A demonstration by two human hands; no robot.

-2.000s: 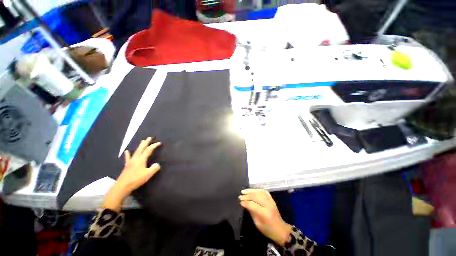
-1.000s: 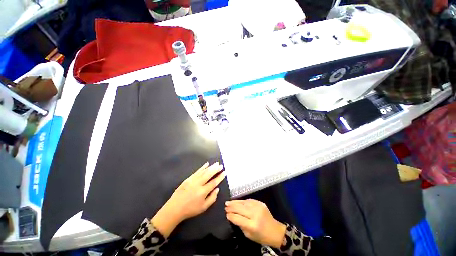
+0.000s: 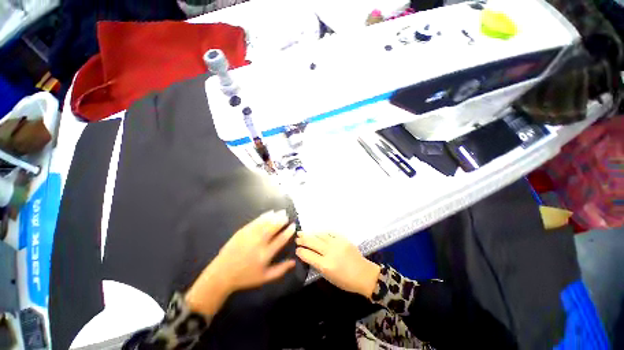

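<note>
The charcoal garment panel (image 3: 185,178) lies flat on the machine table, its right edge running by the presser foot and needle area (image 3: 277,167). My left hand (image 3: 250,253) lies on the panel near that edge, palm down, fingers slightly apart. My right hand (image 3: 335,260) is at the panel's right edge, fingertips pinching it just below the needle area. The narrow side panel (image 3: 79,225) lies at the left, partly split from the larger panel by a thin white gap. The white sewing machine (image 3: 342,89) stands behind and to the right.
Red fabric (image 3: 150,61) lies folded at the table's back. Tweezers (image 3: 373,156), a black tool (image 3: 397,158), dark scraps (image 3: 434,157) and a phone (image 3: 486,145) lie under the machine arm. Dark cut pieces (image 3: 506,253) hang right of the lap over blue cloth. A yellow-green lump (image 3: 498,24) sits on the machine head.
The panel has shifted up toward the needle area. Both hands have moved up with it, and the left hand has come from the panel's middle to its right edge. The view has turned and come closer.
</note>
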